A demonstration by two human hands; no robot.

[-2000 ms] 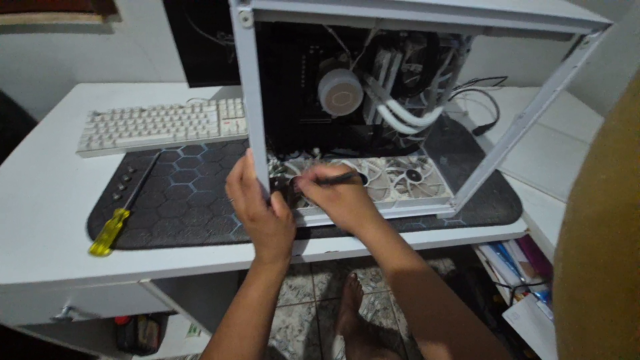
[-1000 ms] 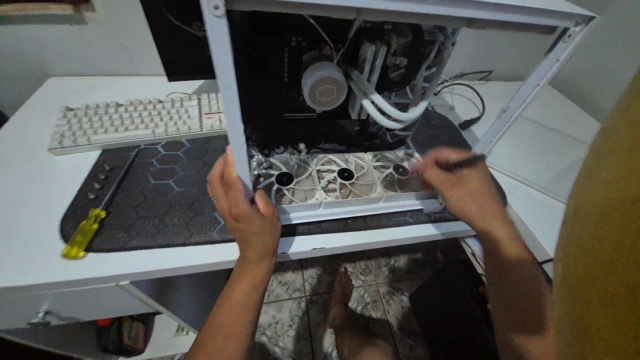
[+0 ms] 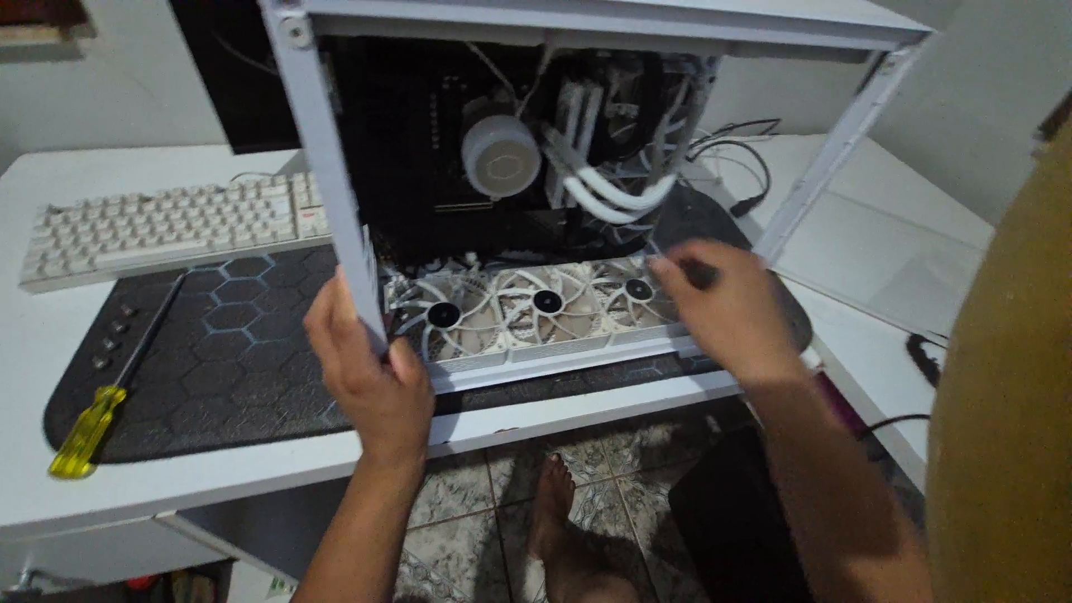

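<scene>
A white computer case (image 3: 331, 176) stands at the desk's front edge, its side open towards me. My left hand (image 3: 368, 377) grips the lower part of its left post. Over the right end of the row of white fans (image 3: 547, 302) is my right hand (image 3: 724, 306), fingers curled and blurred; a dark object seems to be in it, too unclear to name. Above the fans, a round cooler pump head (image 3: 501, 157) with white sleeved tubes (image 3: 615, 197) sits in front of the dark motherboard.
A yellow-handled screwdriver (image 3: 88, 431) lies on a black hexagon-pattern desk mat (image 3: 243, 377), beside several small screws (image 3: 111, 342). Behind the mat is a white keyboard (image 3: 176, 219). Black cables (image 3: 758, 167) and a clear panel (image 3: 888, 247) lie right of the case.
Two seconds ago my right hand was at the left fan with a dark pen-like tool. It moved right, away from there, and is now over the right fan. My left hand still holds the post.
</scene>
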